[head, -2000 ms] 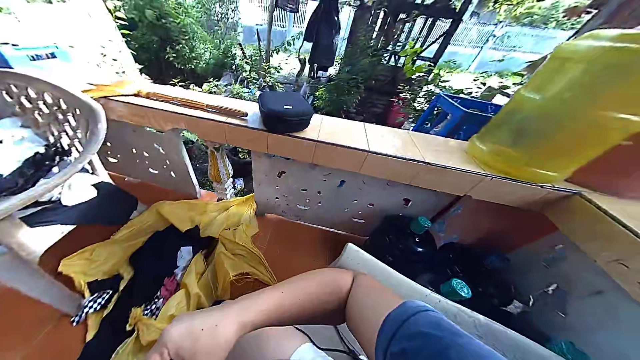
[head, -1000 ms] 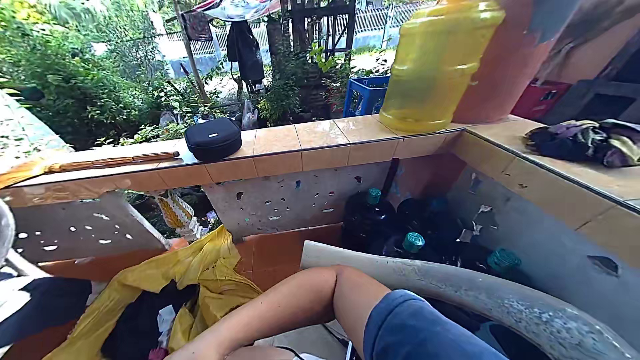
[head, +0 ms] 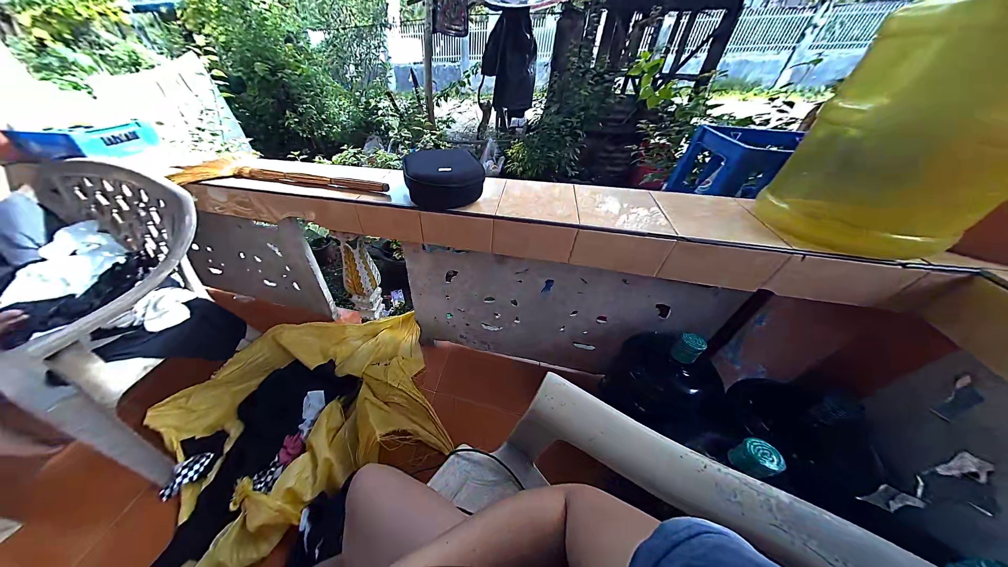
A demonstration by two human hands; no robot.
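Observation:
My right forearm lies across the bottom of the head view, with a blue sleeve (head: 701, 543) at the lower right; my right hand is outside the frame. My left hand cannot be made out. A torn yellow woven sack (head: 339, 346) is spread on the tiled floor beside my bent knee. Dark cloth (head: 276, 409) and a black-and-white checkered cloth (head: 189, 472) lie on it. White cloth (head: 67, 268) and dark clothes fill the plastic chair (head: 185, 213) at left. Fingertips (head: 11, 318) touch those clothes at the left edge; whose they are cannot be told.
A black zip case (head: 443, 185) and a straw broom (head: 307, 179) rest on the tiled ledge (head: 543, 203). A large yellow translucent container (head: 882, 142) stands at right, near a blue crate (head: 728, 161). Dark bottles with green caps (head: 689, 347) stand behind a curved pale chair part (head: 630, 441).
The view has swung right and then back left. The hand seen at the bottom two seconds ago has dropped out of the frame. Fingertips now show at the clothes in the chair.

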